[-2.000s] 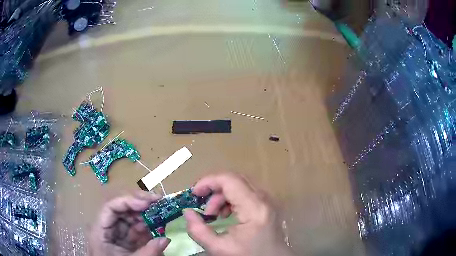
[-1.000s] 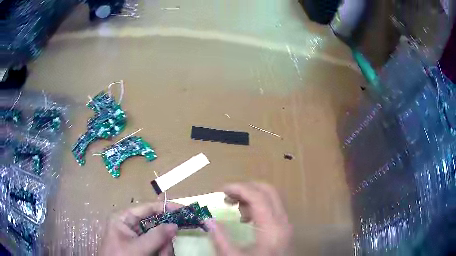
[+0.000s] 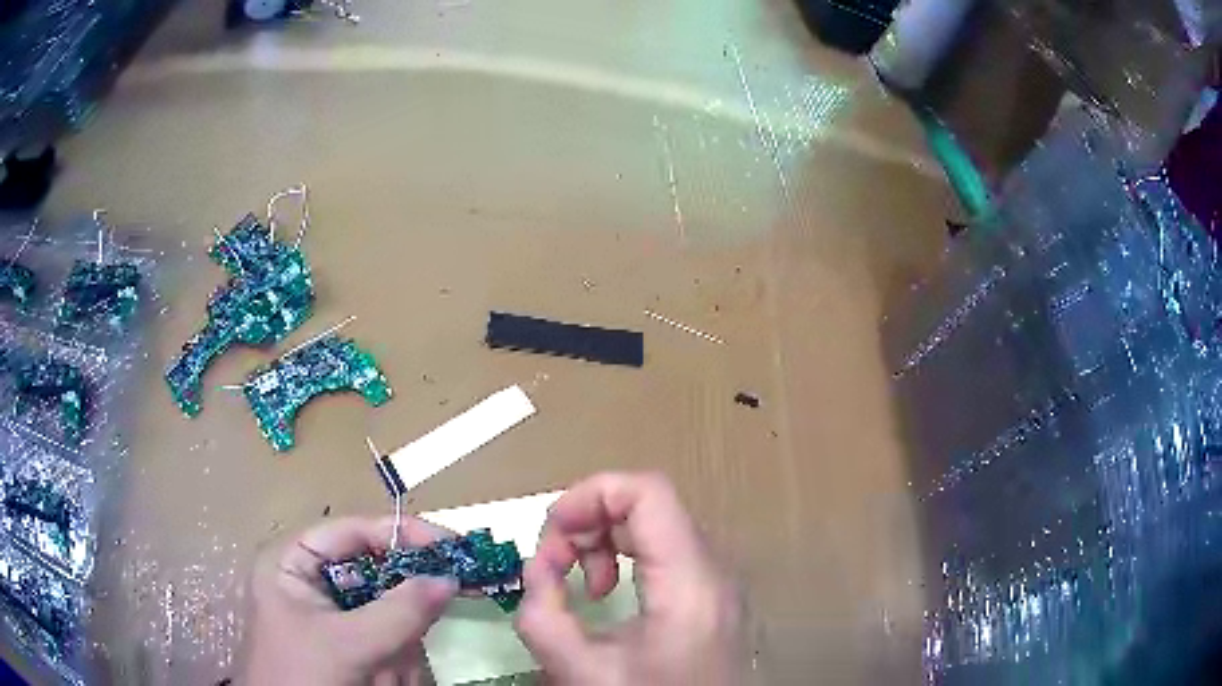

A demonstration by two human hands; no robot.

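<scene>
A green circuit board [image 3: 442, 566] with a whitish lead wire is held in my left hand [image 3: 328, 603], thumb on top. My right hand [image 3: 630, 590] is at the board's right end, thumb and fingers bent close together; whether they hold a small piece cannot be told. A pale yellow-white sheet [image 3: 489, 650] lies under both hands, partly hidden. Just beyond, a narrow white strip [image 3: 462, 440] with a black end lies slanted. A flat black foam strip [image 3: 566, 339] lies mid-table.
Two loose circuit boards [image 3: 316, 385] lie at left. A clear blister tray [image 3: 81, 462] with boards is at the far left. Shiny stacked trays [image 3: 1045, 389] are at right. A thin pale scrap [image 3: 684, 327] and a tiny dark piece [image 3: 747, 399] lie right of the foam strip.
Both hands were on the board two seconds ago; my left hand now holds it, tilted flatter. My right hand has moved off and back near the board's right end. The view has shifted slightly.
</scene>
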